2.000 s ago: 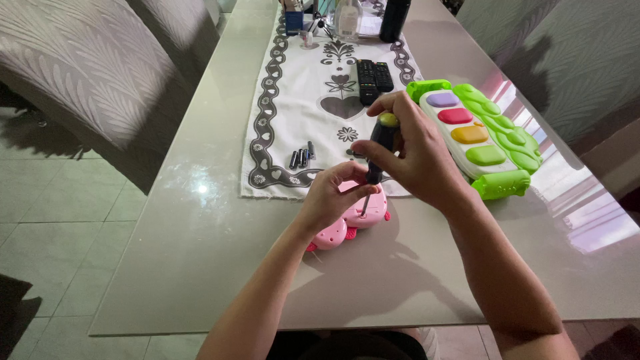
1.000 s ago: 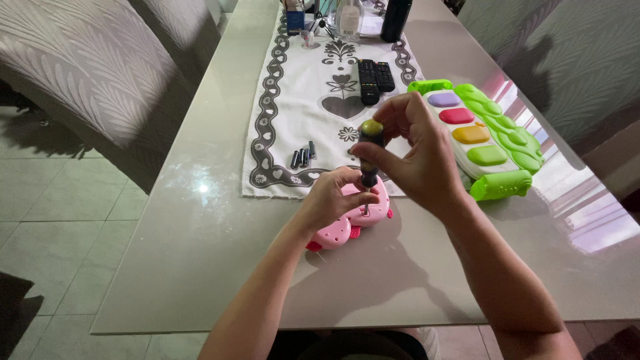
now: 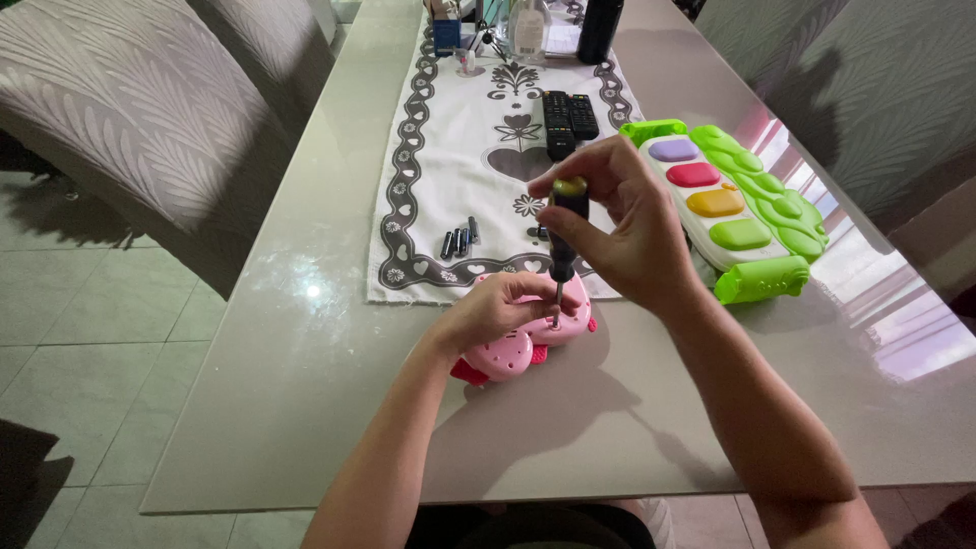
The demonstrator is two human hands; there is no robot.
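A pink plastic toy with red parts lies on the table near its front edge, small holes showing on its upper side. My left hand rests on the toy, its fingertips around the shaft of a screwdriver. The screwdriver stands nearly upright, its tip at a recess in the toy. Its dark handle with a yellowish end is between the thumb and fingers of my right hand. Several small batteries lie on the white patterned table runner, beyond my left hand. Another small dark object is partly hidden behind the screwdriver.
Two black remote controls lie on the runner. A green and white toy with coloured keys is right of my right hand. At the far end stand a clear bottle, a black cylinder and a blue box. Upholstered chairs flank the glossy table.
The right hand's grip on the screwdriver handle has shifted, and the handle has gone from tilted to nearly upright. My left hand stays on the pink toy.
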